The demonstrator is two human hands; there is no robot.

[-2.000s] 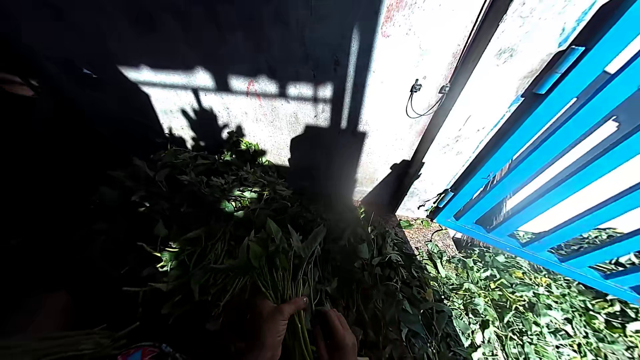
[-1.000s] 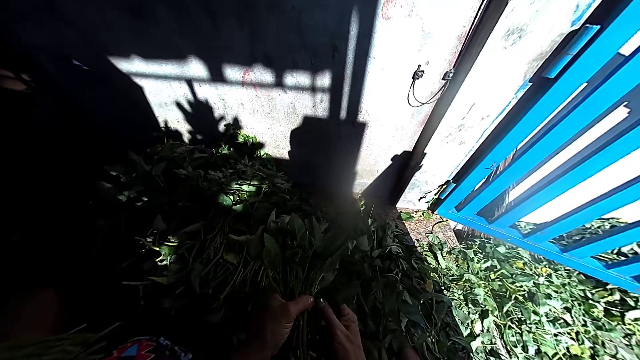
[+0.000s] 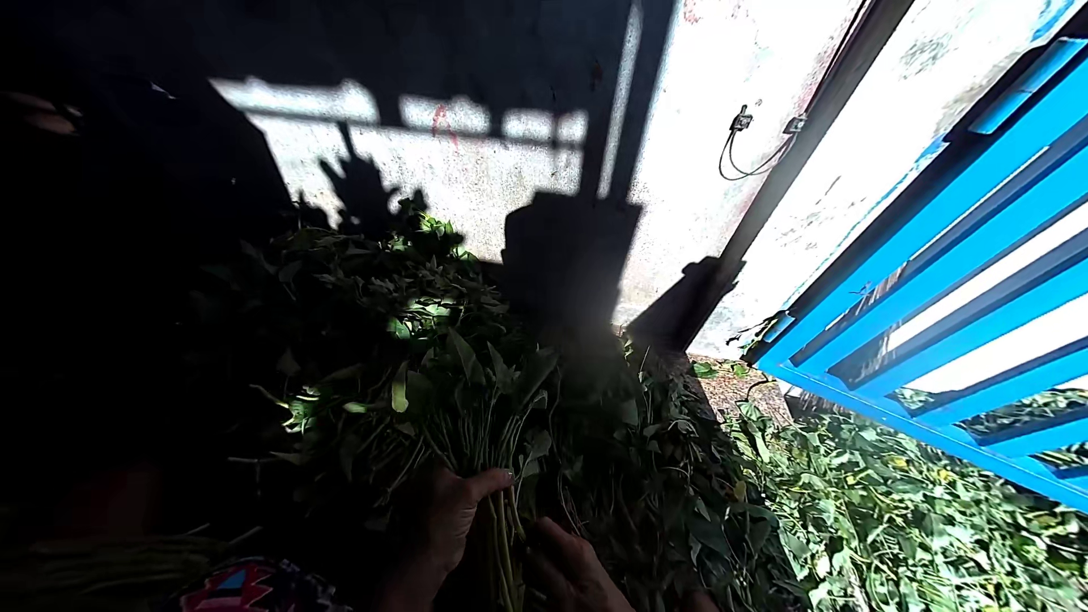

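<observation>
My left hand (image 3: 452, 510) is closed round a bunch of leafy green stems (image 3: 476, 425), its thumb lying across them. The leaves fan out above the fist and the bare stalks hang below it. Close on the right, my right hand (image 3: 571, 565) is beside the lower stalks with its fingers bent; deep shadow hides whether it grips them. Behind both hands spreads a large heap of cut leafy greens (image 3: 382, 289), mostly in shade.
A pale wall (image 3: 705, 153) with a short loop of cable stands behind the heap. A blue metal gate (image 3: 960, 246) slants across the right. More leafy greens (image 3: 918, 510) lie in sunlight below it. Patterned cloth (image 3: 242, 586) shows at the lower left; the far left is very dark.
One second ago both hands were close together at the stems. Now my right hand is lower, beside the stalks, and my left thumb lies across the bunch.
</observation>
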